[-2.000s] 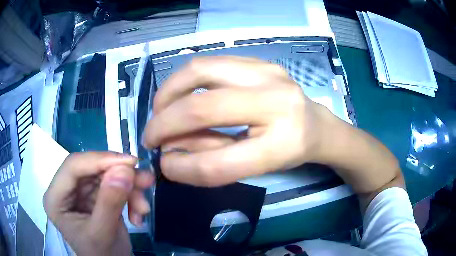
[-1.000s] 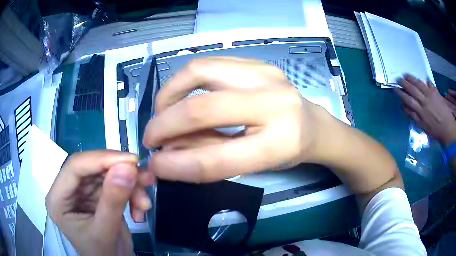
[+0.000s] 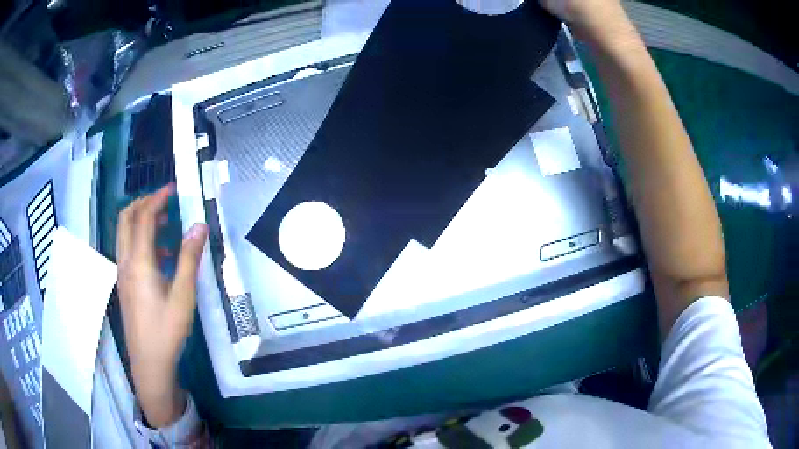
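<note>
The large matte black insulation sheet (image 3: 412, 131) hangs slantwise over the silver-grey laptop bottom cover (image 3: 491, 263), with a round hole near each end. My right hand (image 3: 583, 10), cut off by the top edge, holds the sheet's upper right end. My left hand (image 3: 162, 263) is open and holds nothing, beside the cover's left rim. A small white square patch (image 3: 555, 151) shows on the cover's right part. The sheet hides the middle of the cover.
Black adhesive strips (image 3: 149, 145) lie left of the cover. Die-cut sticker sheets (image 3: 39, 215) and a grey-and-white sheet (image 3: 77, 307) lie at far left. Crumpled clear plastic (image 3: 109, 61) is at the back left. A shiny clear piece (image 3: 760, 195) lies on the green mat (image 3: 692, 114) at right.
The sheet has moved from in front of me to over the cover, spread diagonally. My right hand has moved up and right; my left hand has opened. The other person's hands and white stack are out of view.
</note>
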